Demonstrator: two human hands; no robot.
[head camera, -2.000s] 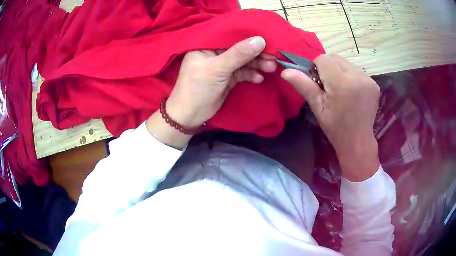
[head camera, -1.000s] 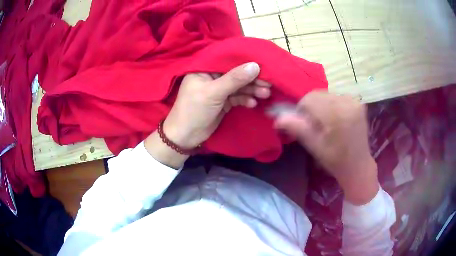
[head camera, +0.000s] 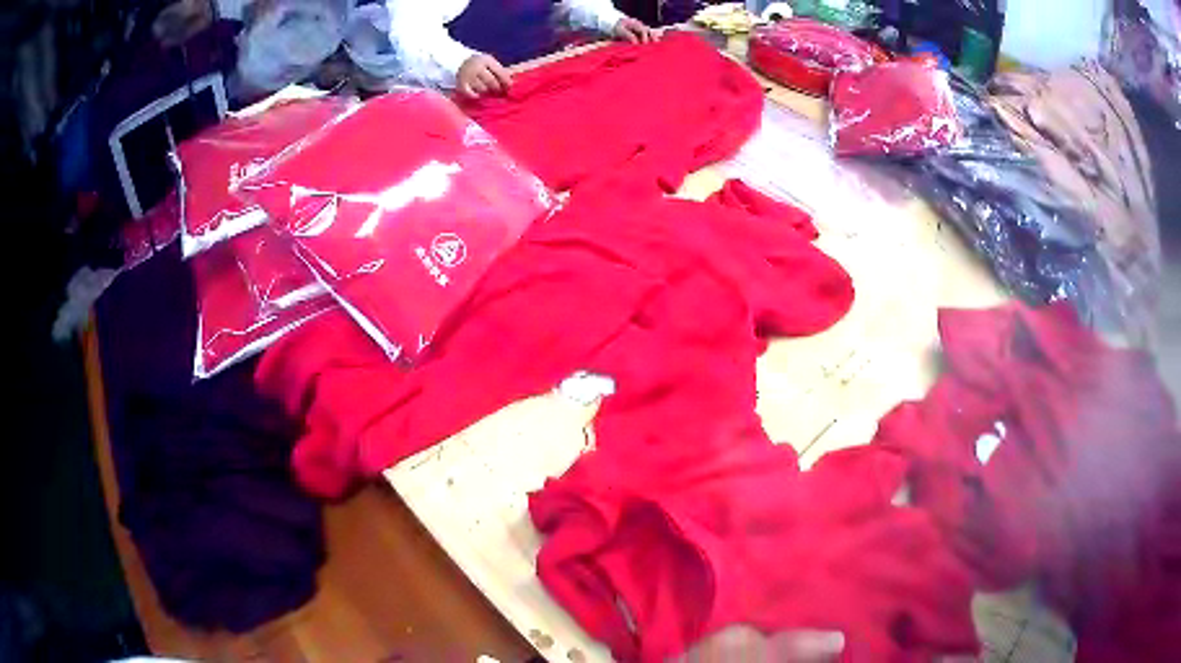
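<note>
A bright red shirt (head camera: 738, 505) lies crumpled over the front of the pale wooden table, with a folded open end towards the lower left. Part of my left hand (head camera: 764, 645) shows at the bottom edge, against the shirt. The picture's edge cuts it off, and its grip is hidden. My right hand and the snips are not in view. More red cloth (head camera: 1010, 440) with a small white mark lies at the right, partly blurred.
Red shirts in clear bags (head camera: 402, 220) are stacked at the left, above a dark garment pile (head camera: 214, 492). Orange-brown wood (head camera: 402, 583) shows below the table edge. Across the table, a person's hands (head camera: 483, 75) touch red cloth. Bagged goods (head camera: 894, 106) and beige cloth (head camera: 1081, 143) lie far right.
The view has swung up and out over the table. My left hand has dropped to the bottom edge. My right hand and the snips have left the picture.
</note>
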